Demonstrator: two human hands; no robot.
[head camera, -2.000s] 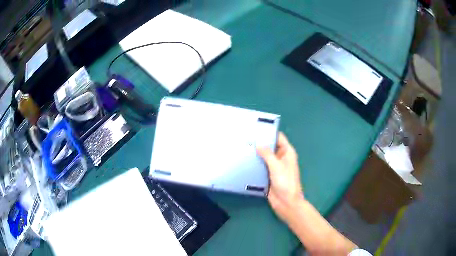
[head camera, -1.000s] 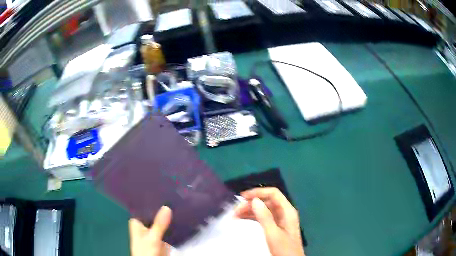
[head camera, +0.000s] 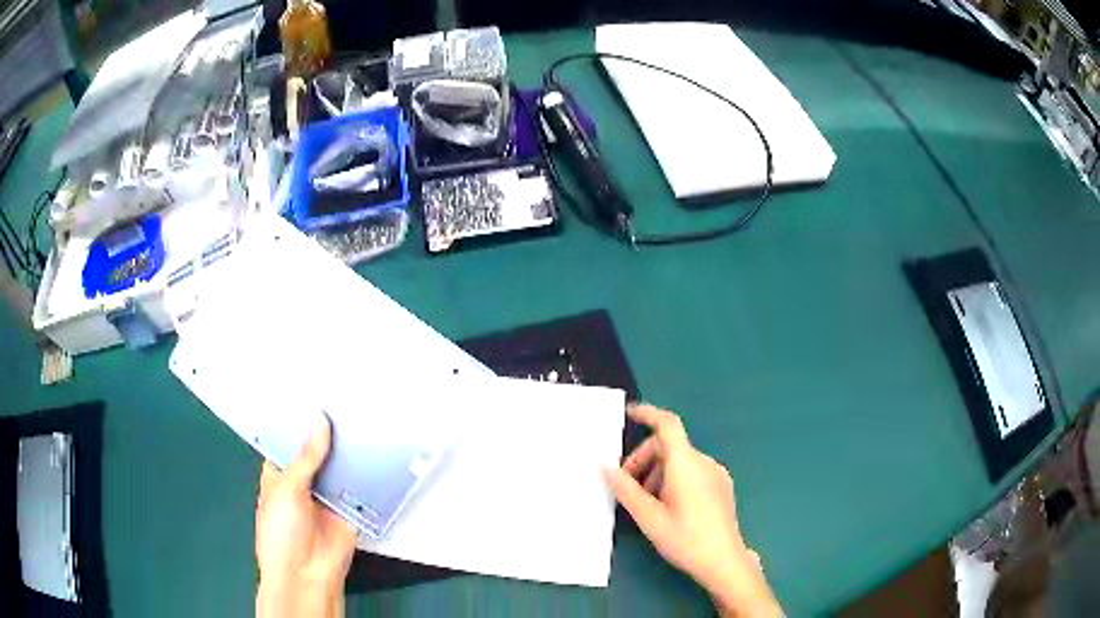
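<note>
My left hand (head camera: 302, 531) holds the silver-grey bottom cover (head camera: 362, 453) by its lower left edge, thumb on top. The cover is raised and tilted, its far part bright white. A plain white sheet (head camera: 531, 483) lies partly under the cover's right side. My right hand (head camera: 682, 495) has thumb and fingers at the sheet's right edge and appears to pinch it. Below them is a black mat (head camera: 609, 344). A dark strip of the open chassis (head camera: 549, 365) shows above the sheet; the rest is hidden.
Behind are a blue bin (head camera: 350, 169), a screw tray (head camera: 489, 208), a black electric screwdriver (head camera: 585, 163) with looped cord, and a white foam stack (head camera: 718, 115). A white box (head camera: 72, 308) stands left. Silver laptops lie on mats far left (head camera: 48, 513) and right (head camera: 999, 356).
The cover, earlier in my right hand, is now in my left. A dark purplish face showed a second ago; now a light face shows. The white sheet is spread further over the mat.
</note>
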